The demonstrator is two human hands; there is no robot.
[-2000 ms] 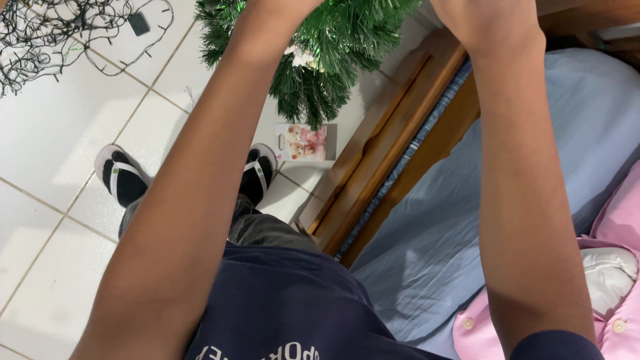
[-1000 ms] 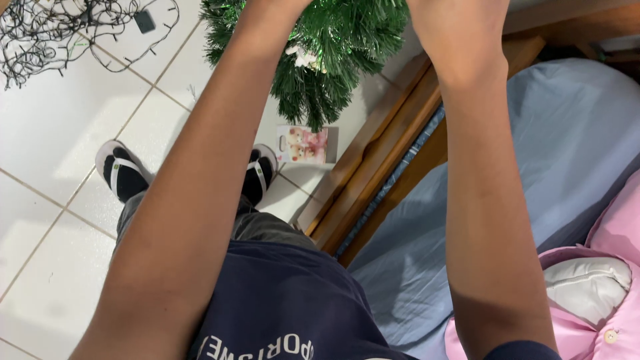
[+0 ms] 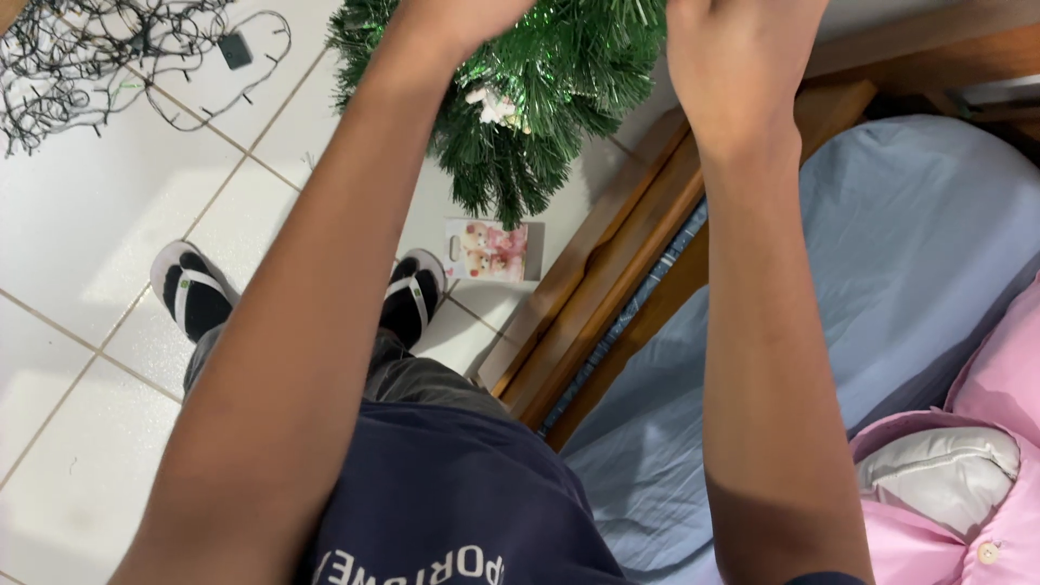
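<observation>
A green tinsel Christmas tree (image 3: 561,89) fills the top middle, with a small white ornament (image 3: 494,107) among its branches. My left hand (image 3: 475,20) reaches to the tree's upper left side in this view, its fingers cut off by the top edge. At the right of the branches is my right hand (image 3: 743,57), seen from the back of the hand and wrist, with its fingertips also beyond the frame. What either hand touches or holds is hidden.
A tangle of dark-wired string lights (image 3: 89,69) lies on the white tile floor at upper left. A box with teddy bear pictures (image 3: 491,250) sits near my feet. On the right stands a wooden bed (image 3: 605,276) with blue bedding (image 3: 918,244) and a pink pillow cover (image 3: 1003,374).
My right hand and forearm have moved left, nearer the tree, since the earliest frame. My left arm has stayed nearly in place.
</observation>
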